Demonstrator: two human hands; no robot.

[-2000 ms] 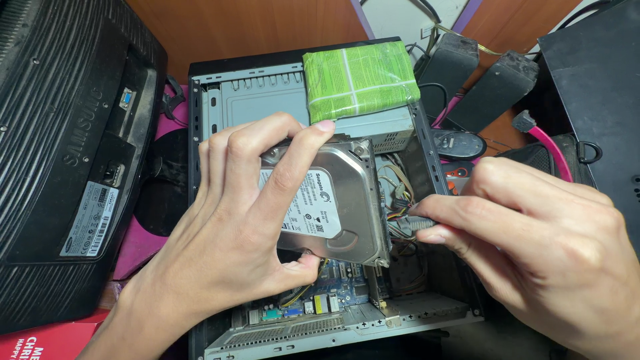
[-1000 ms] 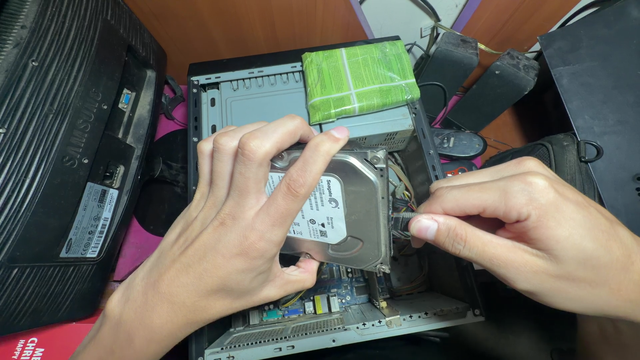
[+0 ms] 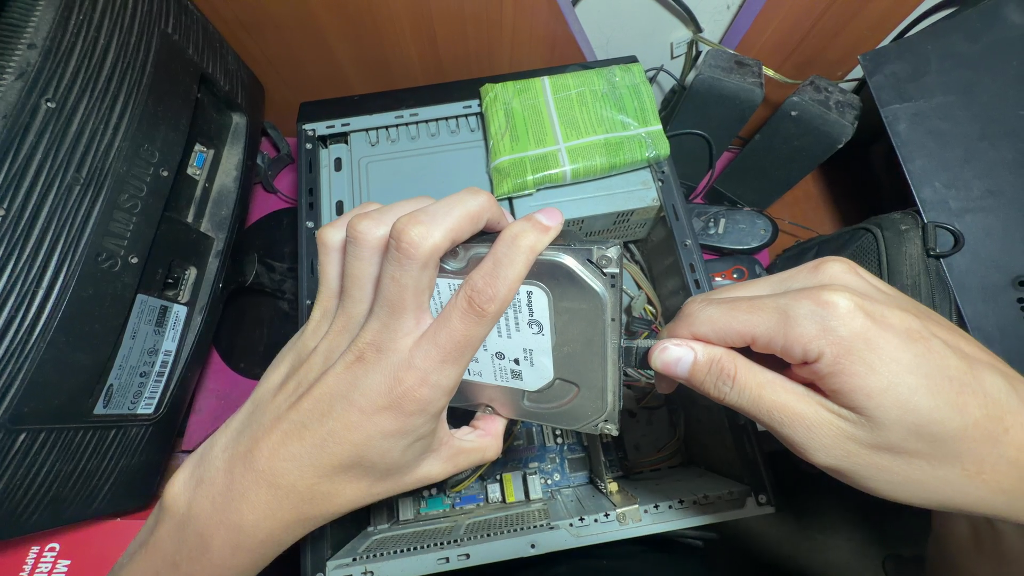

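A silver Seagate hard disk drive (image 3: pixel 572 344) is gripped by its edges in my left hand (image 3: pixel 384 352), above the opened computer case (image 3: pixel 544 524). My right hand (image 3: pixel 768 376) pinches a dark cable connector (image 3: pixel 638 354) against the drive's right edge; whether it is fully seated cannot be told. Loose wires (image 3: pixel 640 280) run behind and beside the connector. Under the drive, a blue motherboard (image 3: pixel 552 460) shows inside the case, partly hidden by my left hand. My left fingertips cover part of the drive's label.
A green wrapped packet (image 3: pixel 572 124) lies on the metal drive box (image 3: pixel 616 200). On the left stands a Samsung monitor (image 3: pixel 120 208), its back showing. Two dark speakers (image 3: pixel 784 144), a computer mouse (image 3: pixel 734 228) and a black bag (image 3: pixel 880 248) are at the right. A red box (image 3: pixel 72 552) sits lower left.
My right hand has brought the connector from a little away from the drive, two seconds ago, up to its right edge. My left hand still holds the drive.
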